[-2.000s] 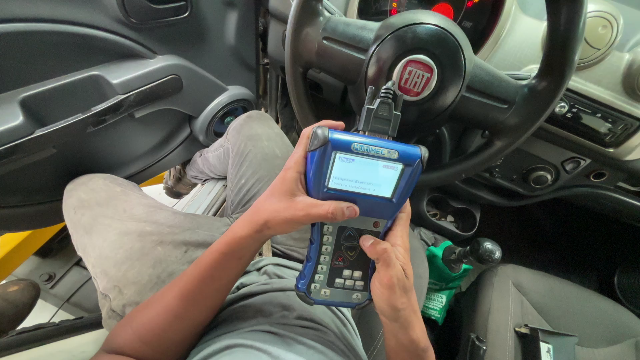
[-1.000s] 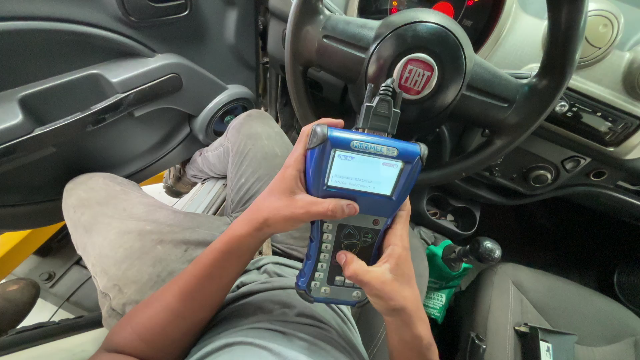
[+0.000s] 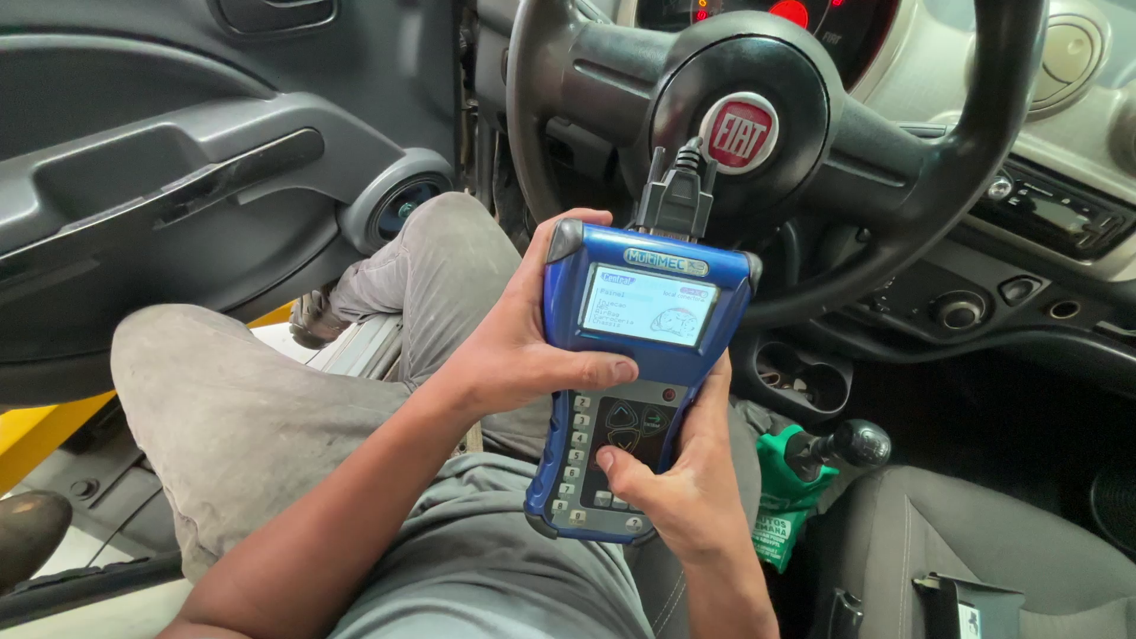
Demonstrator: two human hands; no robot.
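Both of my hands hold a blue handheld automotive diagnostic scanner (image 3: 643,355) upright in front of the steering wheel (image 3: 941,169). My left hand (image 3: 524,342) grips its upper left side, the thumb lying just below the lit screen (image 3: 650,304). Around the lower right side is my right hand (image 3: 688,475), its thumb on the keypad (image 3: 621,435) at the down-arrow button. The screen shows a list of text lines and a small drawing. A black cable connector (image 3: 676,200) is plugged into the scanner's top edge. The fingers behind the casing are mostly hidden.
An open car door (image 3: 177,195) stands at left. To the right are a car radio (image 3: 1056,213), a cup holder (image 3: 803,382), a gear lever (image 3: 856,444) with a green bag (image 3: 781,506) hanging by it, and the passenger seat (image 3: 976,506). A shoe (image 3: 27,537) shows at lower left.
The scanner's screen has changed from a couple of text lines to a list with a drawing. My right thumb has shifted a little on the keypad. My left hand keeps its hold.
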